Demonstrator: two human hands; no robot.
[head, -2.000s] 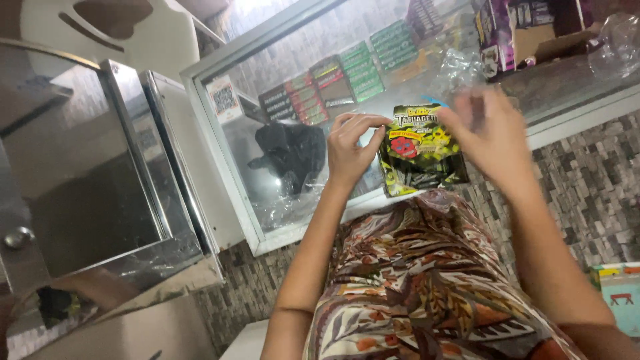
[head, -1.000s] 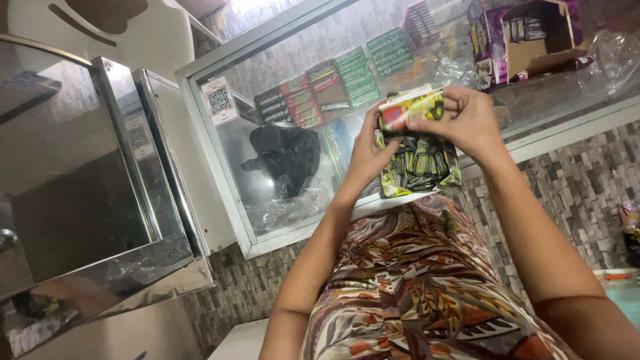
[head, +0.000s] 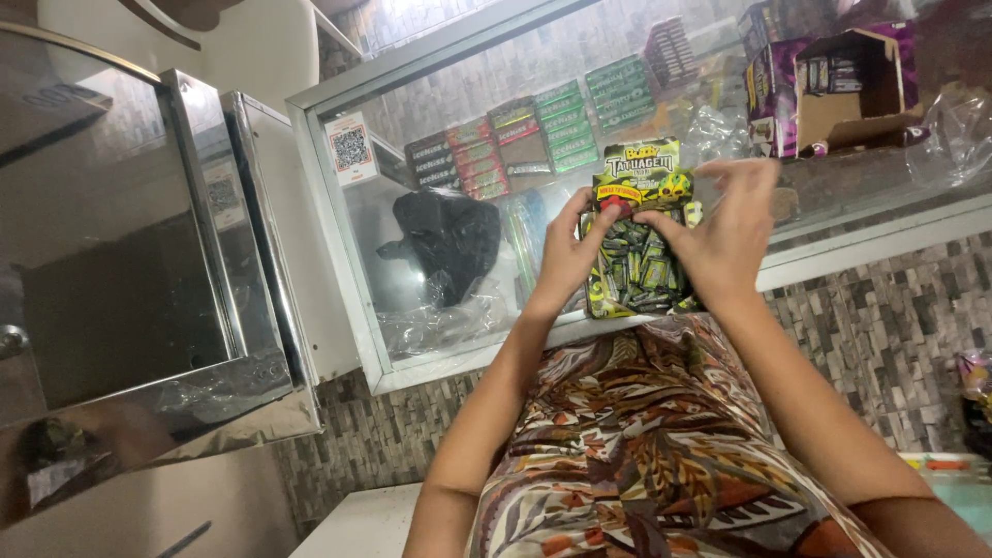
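A cardboard candy display box [head: 643, 267], black with yellow-green print, stands at the front edge of the glass-topped counter, close to my body. Many small wrapped candies [head: 632, 260] fill its open lower part, and a printed flap [head: 643, 177] rises at its far side. My left hand [head: 575, 244] holds the box's left side, thumb on the base of the flap. On the right side, my right hand [head: 732, 229] has its thumb at the flap's lower edge, its other fingers spread and slightly blurred.
Under the glass lie rows of gum packs [head: 566, 128], a black plastic bag [head: 446, 240] and clear crumpled plastic [head: 449, 314]. An open purple carton [head: 783, 101] is at the upper right. A metal-framed glass cabinet [head: 298, 333] borders the left, near a printed code card [head: 353, 149].
One second ago both hands held the flap folded over the box's far part; now it stands up with its front showing. My right fingers have come off it and spread. The candies were covered two seconds ago.
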